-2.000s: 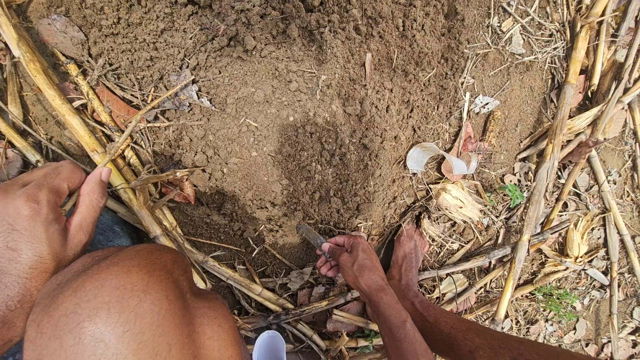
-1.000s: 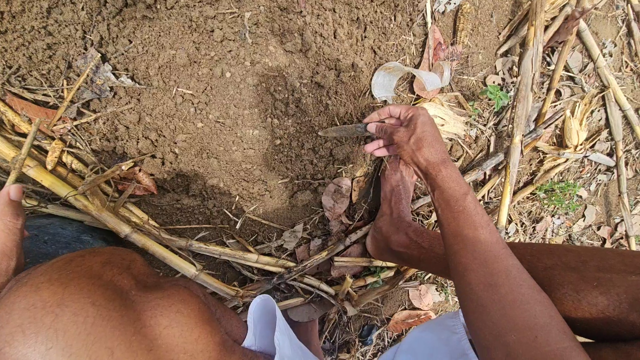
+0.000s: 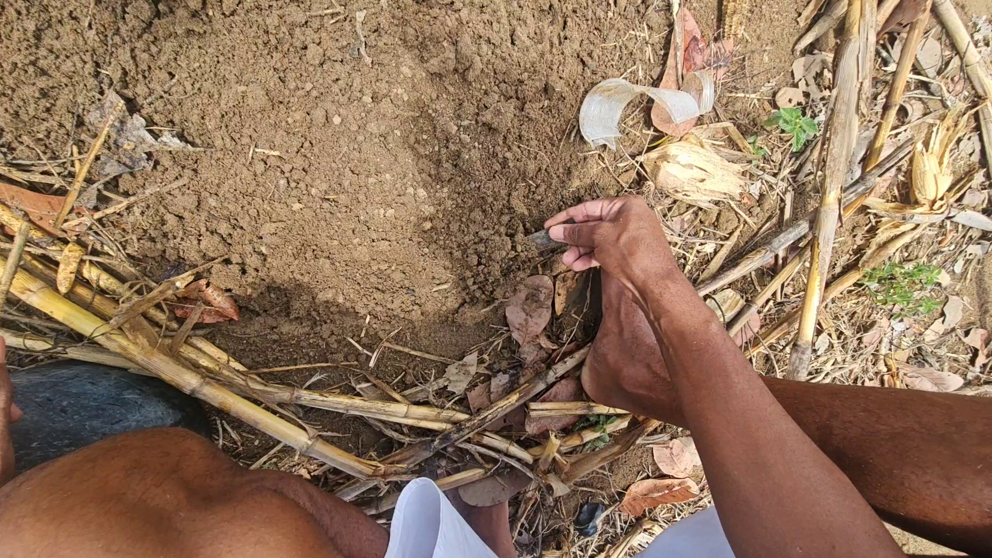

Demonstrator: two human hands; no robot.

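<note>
Pinched between the thumb and fingers of my right hand (image 3: 608,236) is a small flat blade (image 3: 546,239), with its far end at the loose brown soil (image 3: 364,178). The hand is just above my bare right foot (image 3: 632,356). Only a sliver of my left hand (image 3: 6,411) shows at the left edge, near a dark rounded object (image 3: 97,407); whether it holds anything is hidden. Dry stalks (image 3: 178,372) lie in front of my bent knee.
A curled translucent strip (image 3: 612,108) rests on dry leaves beside a dry husk (image 3: 694,170). More stalks (image 3: 829,209) and small green plants (image 3: 899,285) are at the right. A brown leaf (image 3: 531,308) lies below the blade.
The view has shifted. My right hand with the blade was left of the foot at first, then moved up beside it; the blade's far end now meets the soil.
</note>
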